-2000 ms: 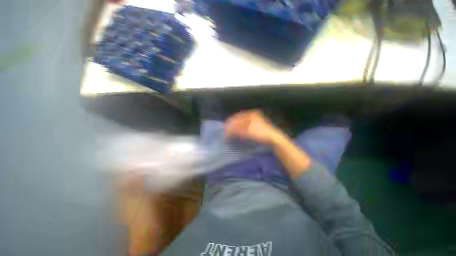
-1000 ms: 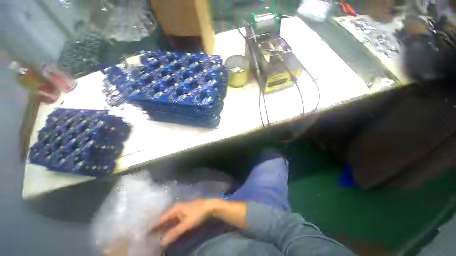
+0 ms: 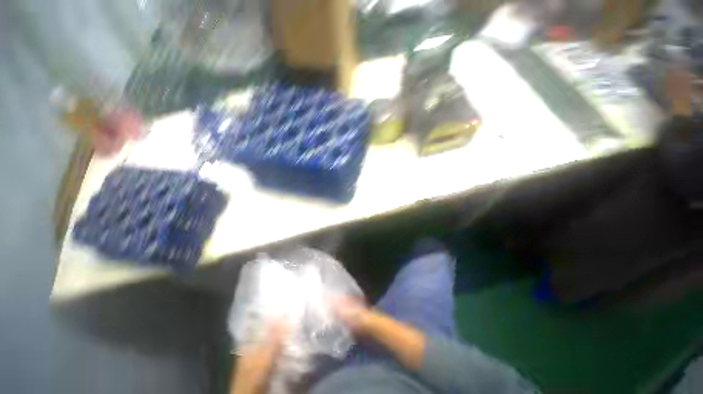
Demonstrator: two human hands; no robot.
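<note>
Clear bubble wrap [image 3: 289, 296] lies bunched over my lap, below the bench edge, blurred. My left hand [image 3: 266, 346] is at its lower left and grips it. My right hand [image 3: 354, 315] is at its right side and grips it, fingers partly hidden in the wrap. Whether anything lies inside the wrap cannot be told. A stack of blue PCB panels [image 3: 150, 215] lies at the bench's left end. A thicker stack of PCB panels [image 3: 304, 142] lies behind it to the right.
The white bench [image 3: 416, 181] crosses in front of me. A yellow and black unit [image 3: 443, 123] stands right of the thick stack, beside a small yellow round container [image 3: 385, 121]. A brown carton [image 3: 312, 35] is behind. Another person's hand [image 3: 678, 88] shows at the far right.
The bubble wrap has come up and right from the lower left, now in front of me between both hands. My right hand has moved right with it. The view has shifted slightly.
</note>
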